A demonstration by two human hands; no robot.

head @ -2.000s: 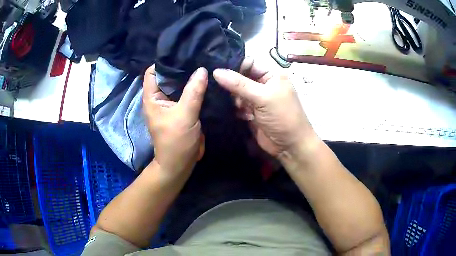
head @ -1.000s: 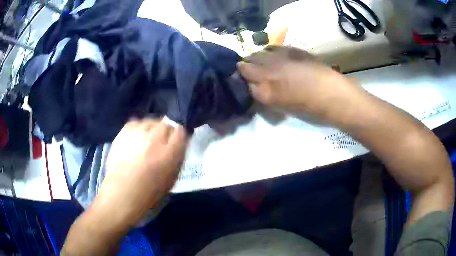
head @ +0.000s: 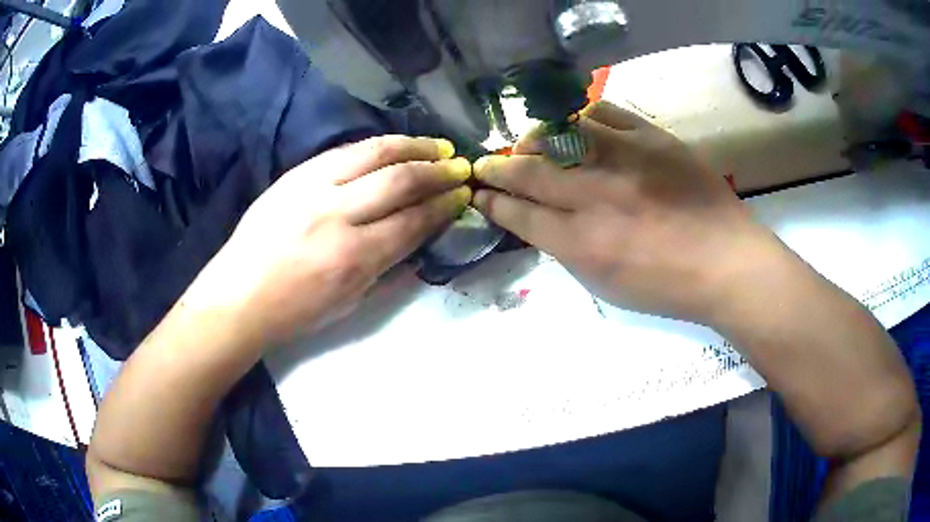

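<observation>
The dark navy garment (head: pixel 245 102) lies bunched on the table at the left, with pale grey-blue pieces showing. A tube-like end of it (head: pixel 459 255) is under my fingers in front of the needle area (head: pixel 502 114). My left hand (head: pixel 337 224) presses on the cloth from the left, fingertips lit yellow. My right hand (head: pixel 612 204) holds the cloth from the right, its fingertips meeting those of my left hand. The fingers hide most of the cloth edge and the needle tip.
The grey machine head (head: pixel 428 51) arches over the hands, with a ridged knob (head: pixel 565 145) close to my right hand. Black-handled scissors (head: pixel 777 76) lie behind on the cream bed. The white table's front edge (head: pixel 530 433) carries printed ruler marks. Blue baskets show at the lower corners.
The garment end has moved from near the lap, up and right under the machine head. My hands have come together at the needle. The view has shifted closer to the machine.
</observation>
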